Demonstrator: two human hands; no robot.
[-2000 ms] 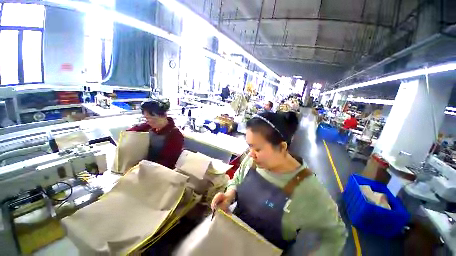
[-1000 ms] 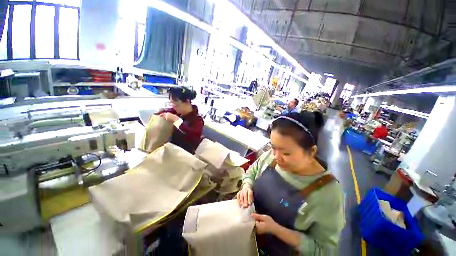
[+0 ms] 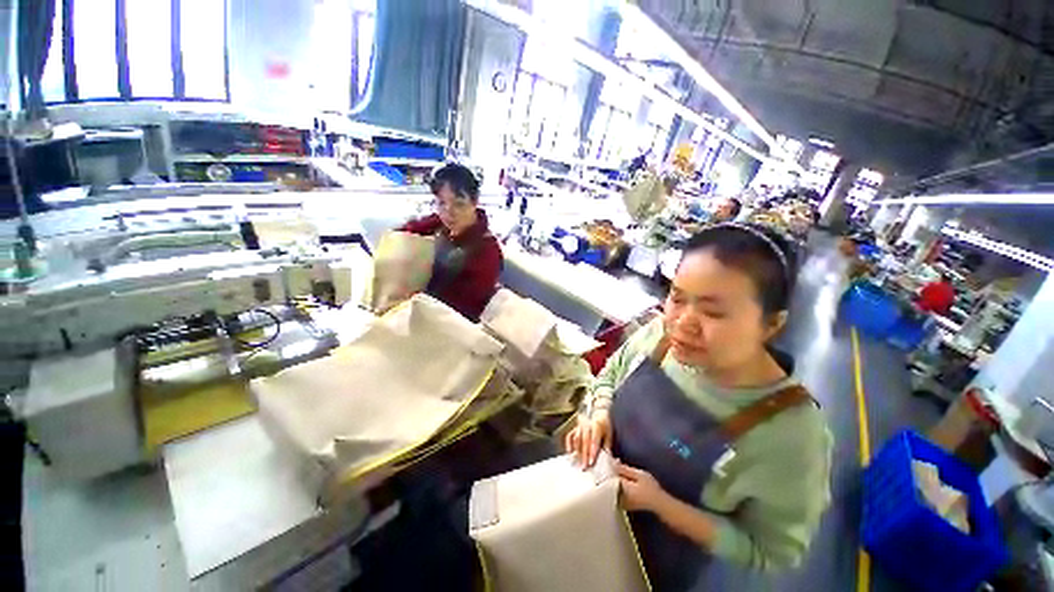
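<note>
Neither of my hands is in the picture. A stack of beige bag panels (image 3: 387, 382) with yellow edges lies nearest in front of me, draped over the table corner. A co-worker in a green top stands at the right with both hands on another beige panel (image 3: 561, 532), which has a pale patch at its top left corner. The yellow clamp plate (image 3: 194, 411) of the pattern sewing machine is at the left, with a white board (image 3: 243, 491) in front of it.
The machine's white end cover (image 3: 81, 405) stands at the left. A second co-worker in dark red (image 3: 468, 260) holds a beige piece behind the stack. A blue crate (image 3: 925, 520) with pale pieces stands on the floor at the right, beside the yellow aisle line.
The view has turned left, so the scene has shifted right and more of the machine shows. The near co-worker's hands moved along the panel, and that person's head has lifted.
</note>
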